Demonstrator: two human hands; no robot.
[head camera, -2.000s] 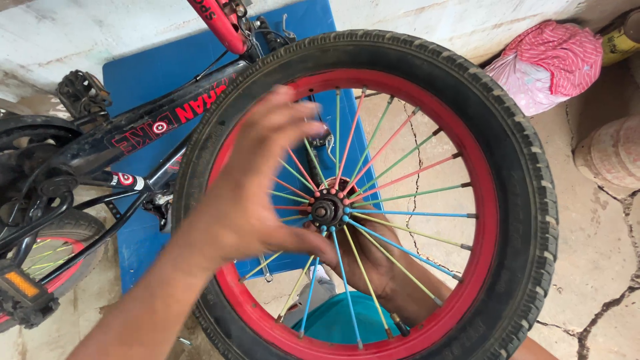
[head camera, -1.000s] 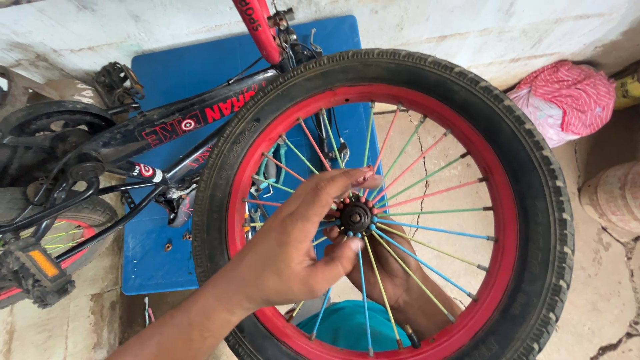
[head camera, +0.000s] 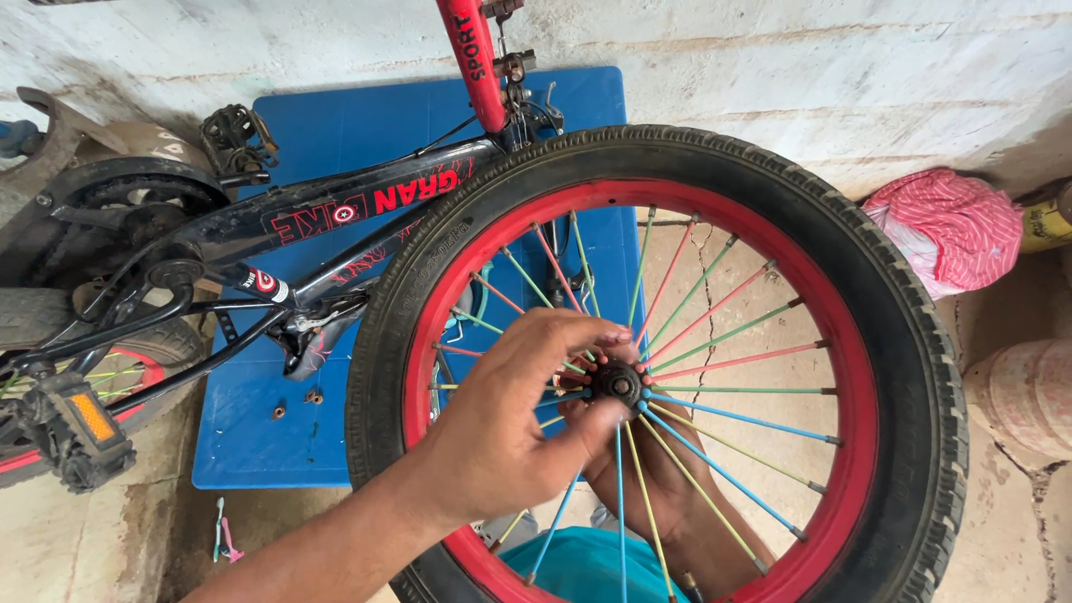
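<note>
A bicycle wheel with a red rim, black tyre and coloured spokes stands tilted in front of me. My left hand is at its near side, thumb and fingertips curled around the dark hub end. Behind the spokes, my right hand is at the far side of the hub, partly hidden by spokes and my left hand. It seems to hold the wheel from behind, though its fingertips are covered. The black bicycle frame with a red fork lies to the left.
The frame rests on a blue plastic table against a whitewashed wall. Small metal nuts lie on the tabletop. Two toothbrushes are on the floor at lower left. A red striped cloth bundle and a worn cylindrical container stand at right.
My left hand was blurred and open over the hub two seconds ago; its fingers have since closed in around the hub end. My right hand has stayed behind the wheel.
</note>
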